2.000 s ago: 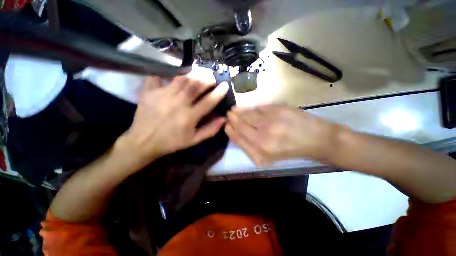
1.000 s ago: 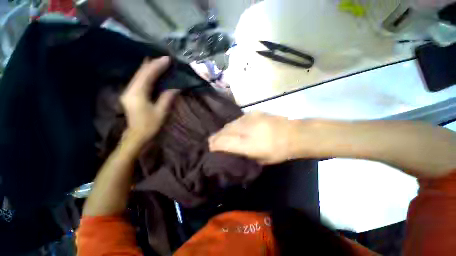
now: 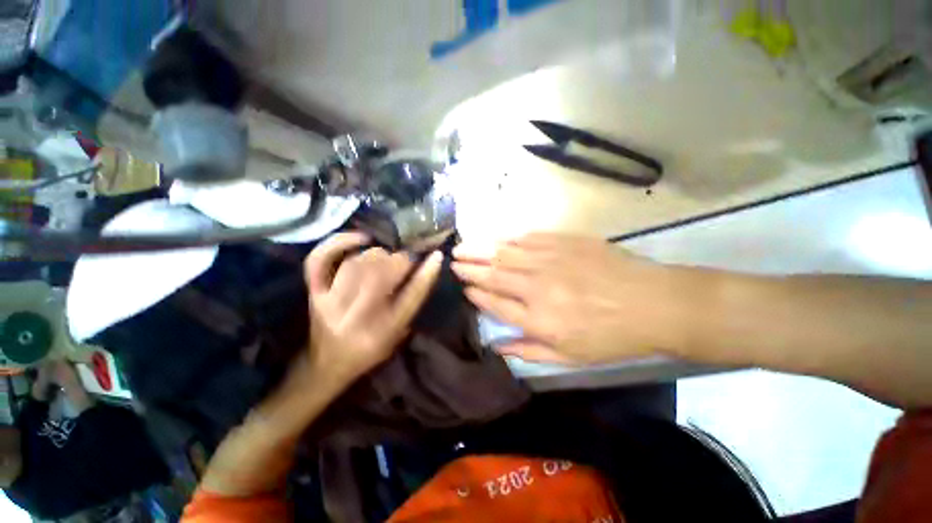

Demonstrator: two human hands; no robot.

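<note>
The black garment (image 3: 184,337) lies left of the needle area, with its brown lining (image 3: 439,378) hanging in folds over the table's front edge. Two white moulded cups (image 3: 143,268) show on it at the left. My left hand (image 3: 363,296) pinches the dark fabric edge just in front of the presser foot area (image 3: 409,204). My right hand (image 3: 557,296) lies nearly flat, its fingertips at the same dark edge, close to my left fingertips. The needle itself is too blurred to make out.
Black thread snips (image 3: 598,153) lie on the cream machine bed behind my right hand. A yellow item (image 3: 764,33) is at the back right. A dark flat object (image 3: 924,158) is at the right edge. Another person in a dark top (image 3: 77,449) is at the lower left.
The bunched brown fabric has shifted, and the white cups show again. My left hand has moved right and down to the needle area. My right hand has flattened beside it.
</note>
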